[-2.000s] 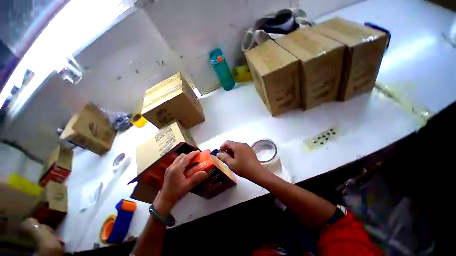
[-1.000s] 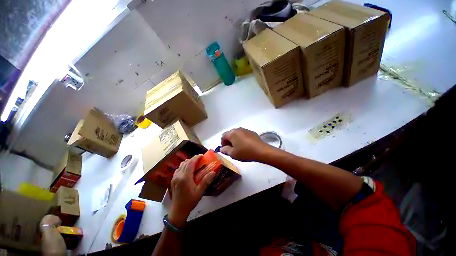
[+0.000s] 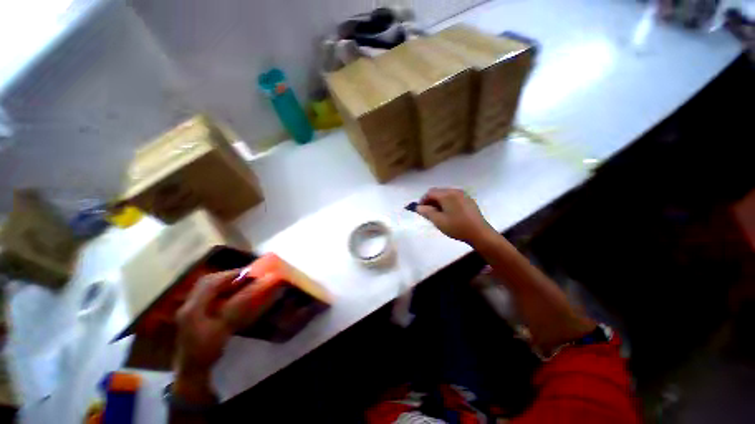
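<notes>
An orange-topped retail box [image 3: 277, 298] with dark printed sides rests on the bench, beside the open brown carton [image 3: 178, 248]. My left hand [image 3: 203, 319] holds it, fingers over its orange top; the hand is blurred. My right hand [image 3: 451, 214] is raised right of the tape ring, closed on a small dark tool [image 3: 412, 206] of which only the tip shows. More orange and dark surfaces show inside the open carton, partly hidden by my left hand. A clear tape ring [image 3: 370, 243] lies between my hands.
Three closed cartons [image 3: 426, 99] stand at the back, beside a teal bottle [image 3: 286, 106]. Another closed carton [image 3: 194, 170] is behind the open one. A blue and orange dispenser [image 3: 121, 397] sits front left. A pale strip [image 3: 403, 302] hangs at the bench edge.
My right hand has moved away from the orange box to the right, with the dark tool. My left hand stays on the box. The view has swung right, and the tape ring is fully visible.
</notes>
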